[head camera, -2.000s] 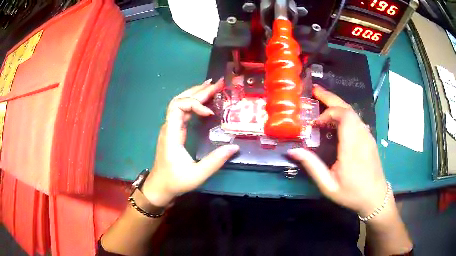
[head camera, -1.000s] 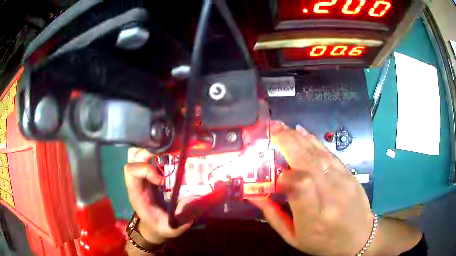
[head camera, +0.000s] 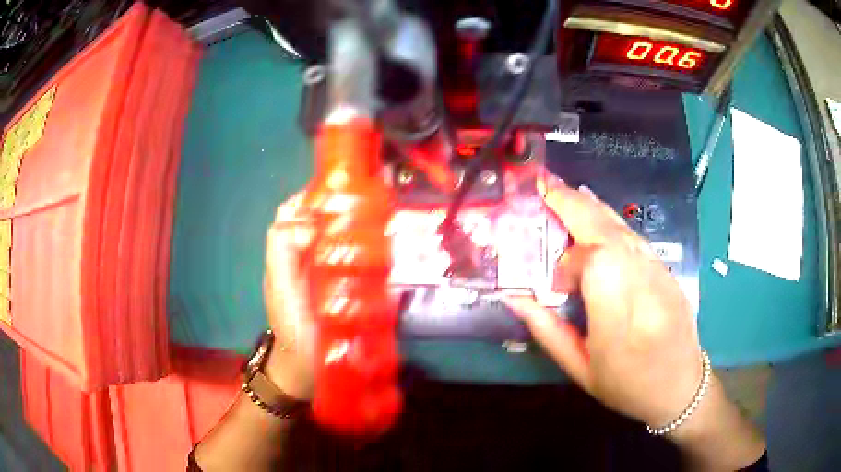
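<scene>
The lit display board (head camera: 426, 241) lies in the clear nest of the black test fixture (head camera: 609, 143). Its digits are washed out by white and red glare. The orange-red clamp handle (head camera: 355, 277) stands in front of the nest's left part. My left hand (head camera: 293, 277) is at the nest's left side, its fingers mostly hidden behind the handle. My right hand (head camera: 613, 304) is at the nest's right end, index finger at the rear and thumb at the front edge. Glare and blur hide whether either hand grips anything.
Red foam trays (head camera: 134, 194) are stacked at the left on the green mat (head camera: 235, 138). A panel meter (head camera: 662, 55) reads 00.6 behind the fixture. A black cable (head camera: 516, 111) hangs before the nest. A white paper slip (head camera: 765, 194) lies at the right.
The clamp handle first shifted far left and close in view, and now stands nearer the middle, left of its first place. The view has drawn back. My hands remain beside the nest.
</scene>
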